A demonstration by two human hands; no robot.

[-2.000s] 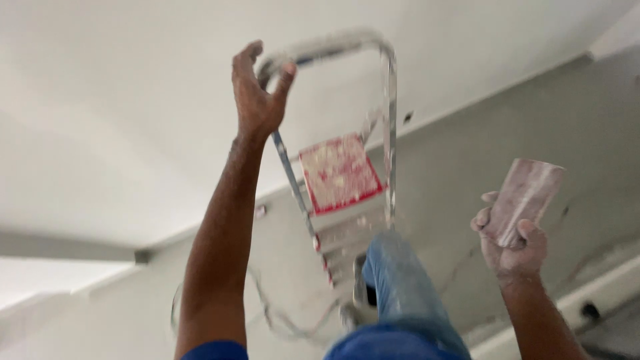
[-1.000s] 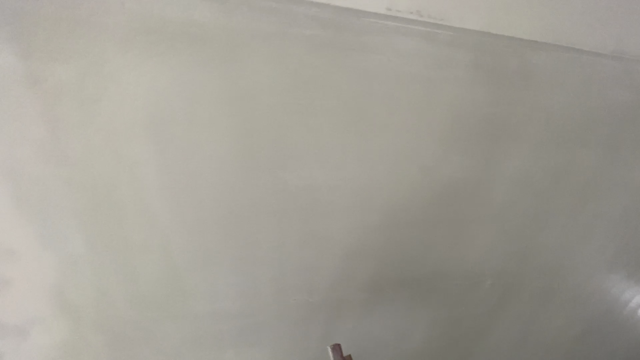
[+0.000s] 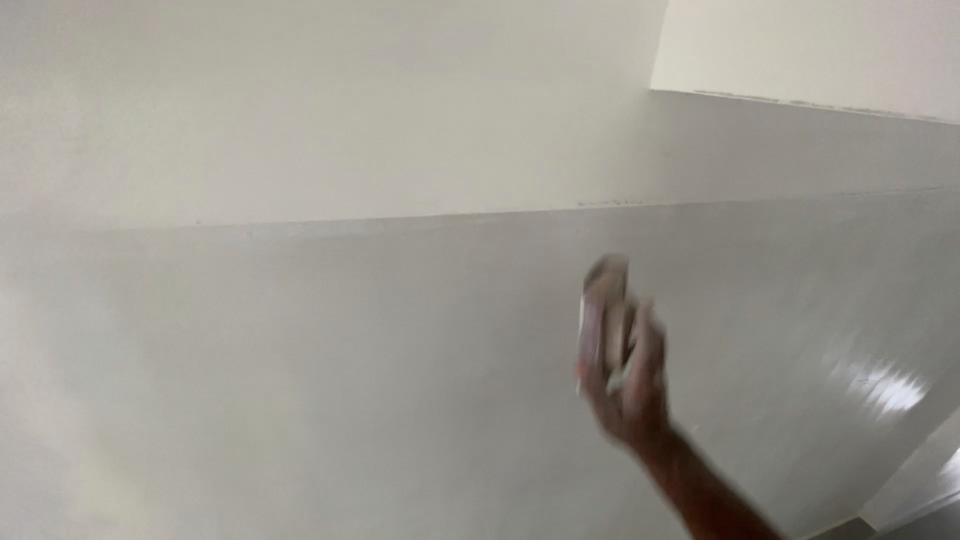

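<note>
My right hand, right of centre and raised, grips a sanding block coated with pale dust. The block stands roughly upright between thumb and fingers, and motion blurs both. Behind them is a smooth grey wall surface; whether the block touches it I cannot tell. My left hand is out of view.
A long edge separates the grey surface from a paler surface above. At the upper right a white recessed surface meets it along a rough line. Light glares off the wall at the right, near a corner at the lower right.
The view has swung away from the stepladder, the legs and my left hand, seen two seconds ago. My right hand, with the block in it, has come up into view since one second ago.
</note>
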